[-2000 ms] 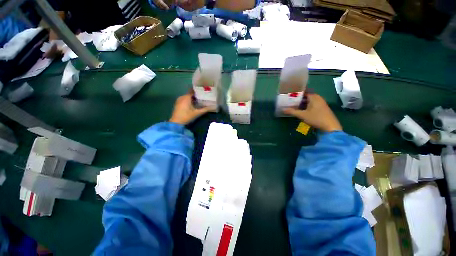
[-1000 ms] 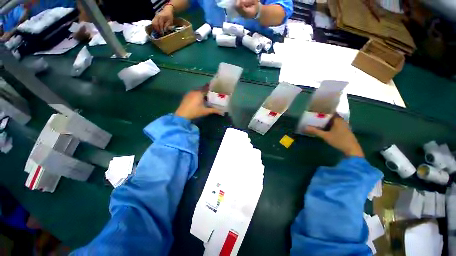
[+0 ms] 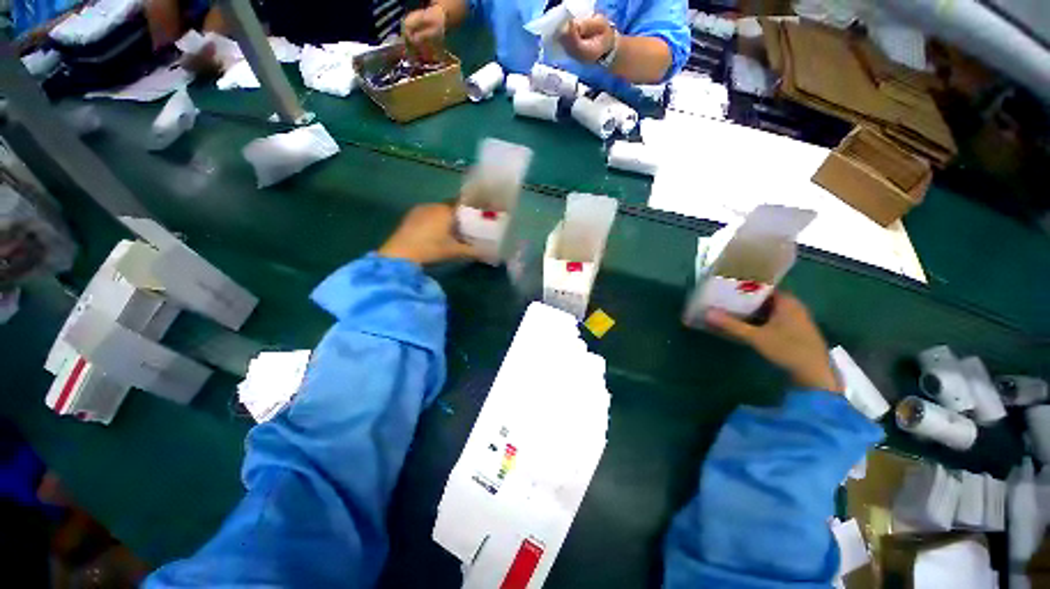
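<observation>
My left hand (image 3: 430, 235) holds an opened white product carton (image 3: 493, 214) by its lower left side, slightly blurred. My right hand (image 3: 788, 337) holds another opened carton (image 3: 746, 276), tilted to the right. Both have a flap standing up, a small red block and a hollow inside. A third opened carton (image 3: 572, 262) stands upright between the hands, touched by neither. A stack of flat carton blanks (image 3: 532, 454) with a red bar lies in front of me, between my sleeves.
A yellow square (image 3: 599, 322) lies near the middle carton. Opened cartons (image 3: 106, 334) lie left, beside white papers (image 3: 274, 383). White cylinders (image 3: 936, 422) and a brown tray (image 3: 872, 477) are right. Across the belt, a person's hands work near a parts box (image 3: 411, 90).
The view has shifted. The middle carton, tilted one second ago, now stands upright, and the yellow square lies closer to it. Both hands still hold their cartons; the right one has moved away from the middle carton.
</observation>
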